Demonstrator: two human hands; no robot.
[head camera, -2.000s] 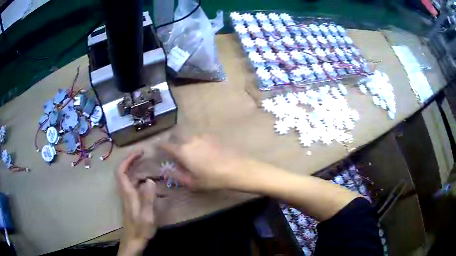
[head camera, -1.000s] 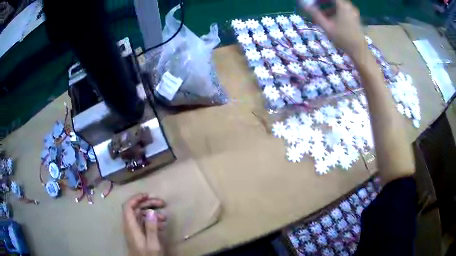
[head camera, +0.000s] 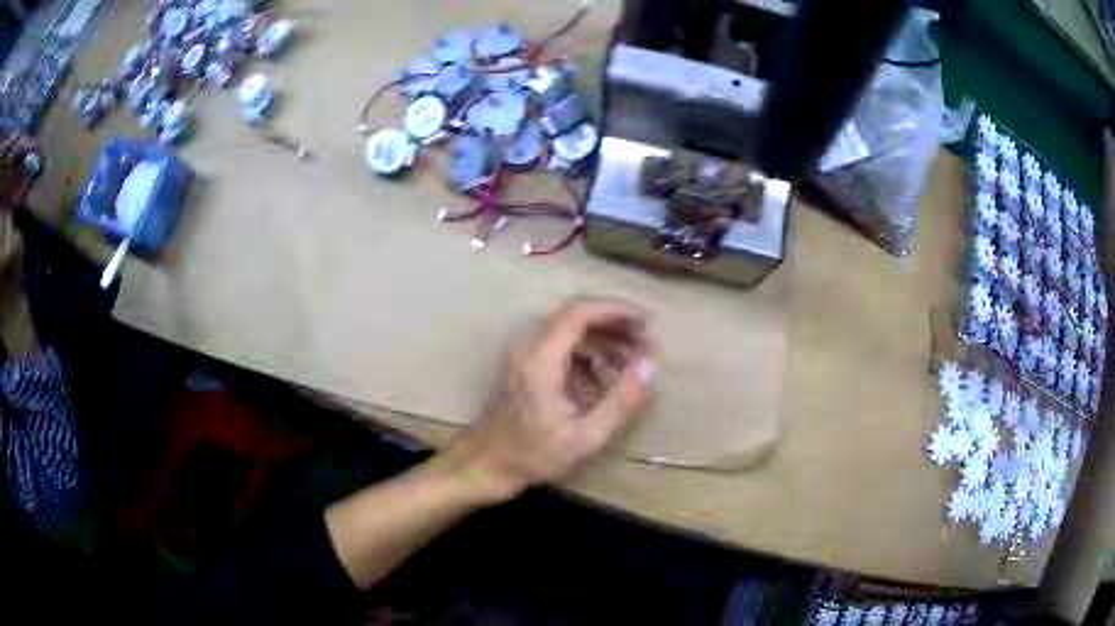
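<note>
My left hand (head camera: 569, 391) is over the tan cardboard mat (head camera: 721, 404), its fingers curled toward the thumb. The inside of the hand is dark and blurred, so I cannot tell if it holds anything. My right hand is not in view. Above the hand stands the metal screw feeder (head camera: 685, 245) with a brownish mechanism. Left of it lies a pile of bare motors (head camera: 495, 110) with red leads and white plugs. White star wheels (head camera: 997, 459) are heaped at the right, below rows of motors with wheels fitted (head camera: 1033, 257).
The thick black screwdriver (head camera: 844, 73) crosses the upper right, before a clear bag of screws (head camera: 874, 184). A blue tub (head camera: 135, 196) with white contents and a white stick (head camera: 115, 263) is at the left. More motors (head camera: 190, 55) lie beyond. Part of a person (head camera: 43, 416) shows at the left edge.
The view has swung left, bringing the blue tub and more motors in. My right hand has moved from above the motor rows out of the picture. My left hand stays curled over the mat.
</note>
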